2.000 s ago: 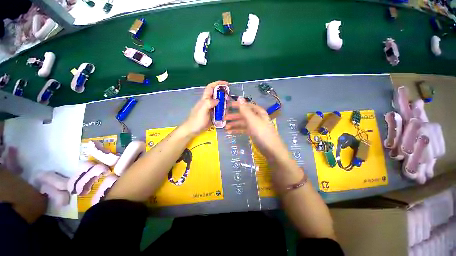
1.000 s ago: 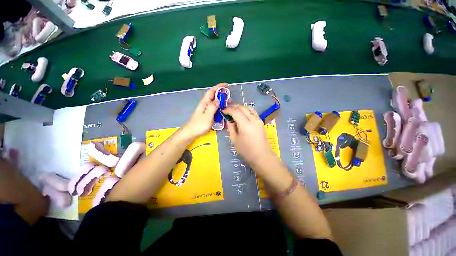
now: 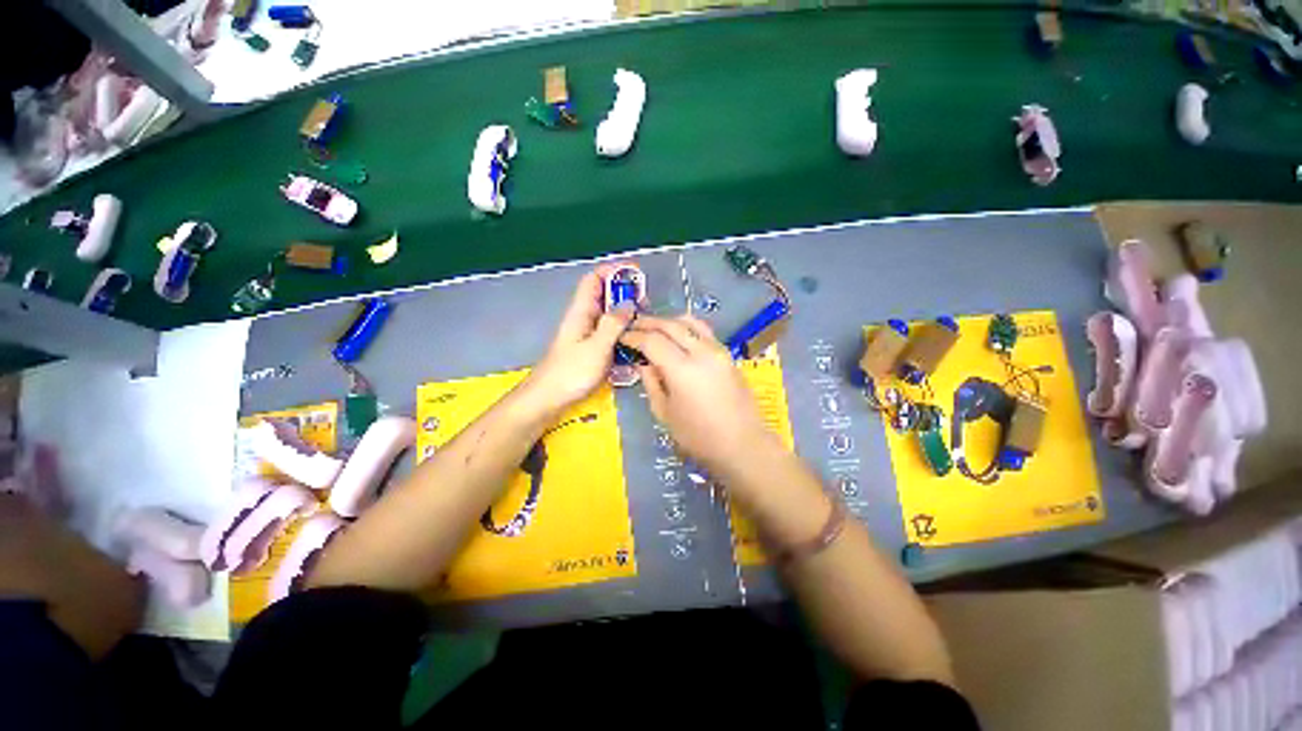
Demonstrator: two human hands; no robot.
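Observation:
A part-filled pink housing [image 3: 624, 276] is held upright above the grey mat, with a blue battery cell [image 3: 621, 294] showing in its upper part. My left hand [image 3: 574, 347] is closed around the housing from the left. My right hand [image 3: 688, 374] has its fingertips pressed on the lower part of the housing from the right. The fingers hide the lower inside, and I cannot tell if the right fingers pinch a small part there.
Pink housing shells [image 3: 1184, 423] are heaped at right beside a carton [image 3: 1064, 650]. More shells [image 3: 374, 464] lie at left. Wired sets with brown blocks [image 3: 928, 347] lie on yellow print. A green conveyor belt [image 3: 743, 157] carries spaced parts. Another person's arm [image 3: 64, 571] is at left.
The right hand has come in from beside the housing to press on its lower part. The blue cell showed along the housing earlier; fingers now cover its lower part. Belt parts have moved left.

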